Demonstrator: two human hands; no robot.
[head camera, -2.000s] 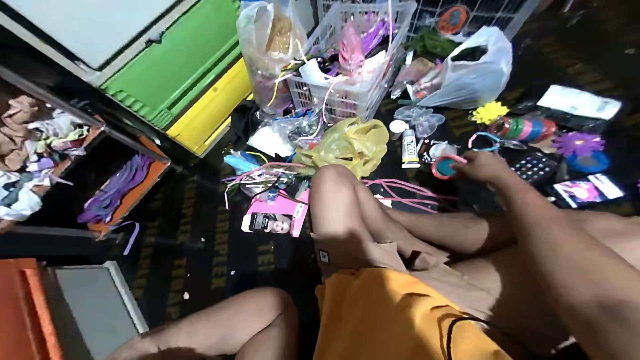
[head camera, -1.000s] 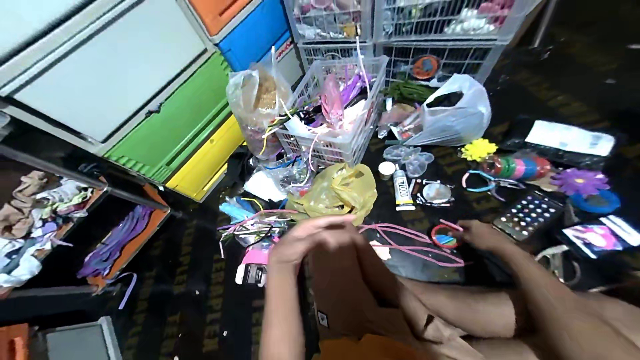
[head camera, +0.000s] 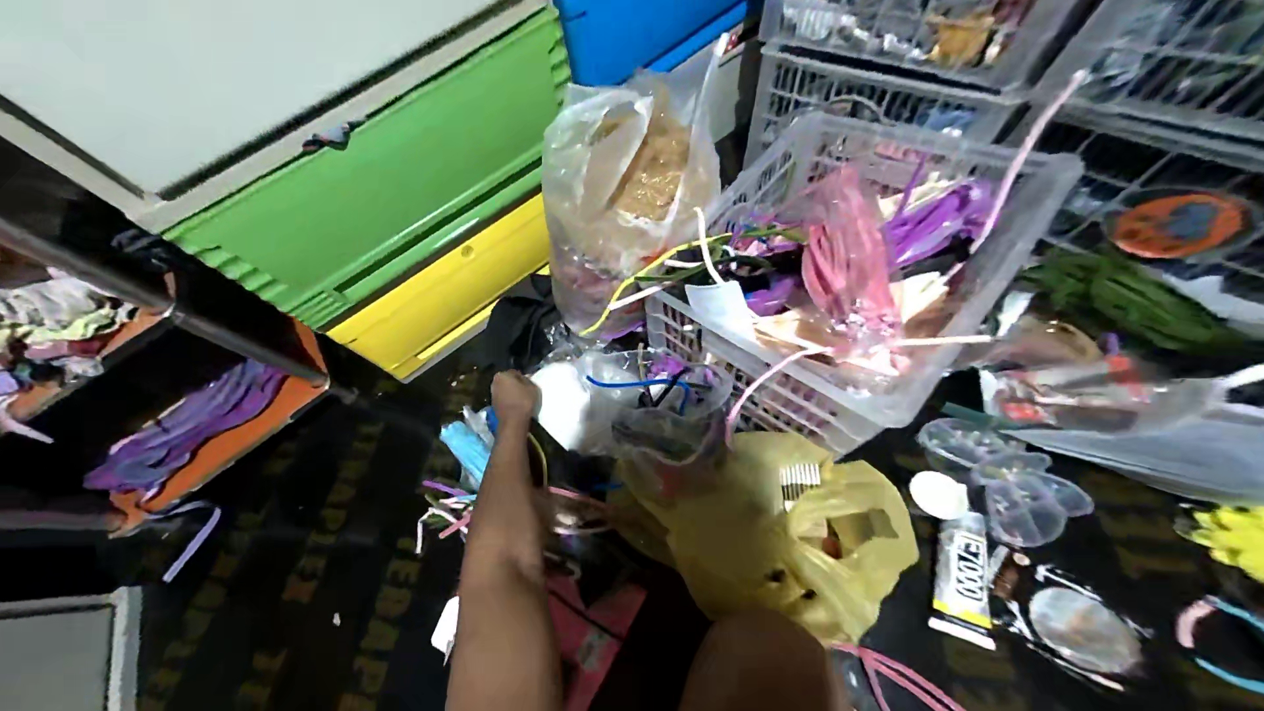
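Observation:
My left hand (head camera: 515, 397) reaches down among small items on the dark floor. It is beside a white sheet-like item (head camera: 561, 403) and a light-blue packet (head camera: 466, 449). Its fingers are bunched and mostly hidden, so whether it grips anything cannot be told. To its right lie clear plastic bags (head camera: 657, 395) and a yellow plastic bag (head camera: 770, 533). A white plastic basket (head camera: 859, 415) behind them holds pink and purple pipe cleaners (head camera: 849, 257). Thin pink and white strands (head camera: 449, 513) lie left of my forearm. My right hand is out of view.
Green and yellow drawers (head camera: 444, 286) stand behind, next to an upright clear bag (head camera: 632, 197). An orange-edged shelf (head camera: 237, 434) is at the left. A glue tube (head camera: 963, 578), clear plastic petal-shaped trays (head camera: 1017, 484) and a yellow fuzzy flower (head camera: 1229, 538) lie at the right.
My left hand has moved from near my knee to the items by the drawers. My right hand, earlier at a small round item, is out of view. The view has shifted left and closer.

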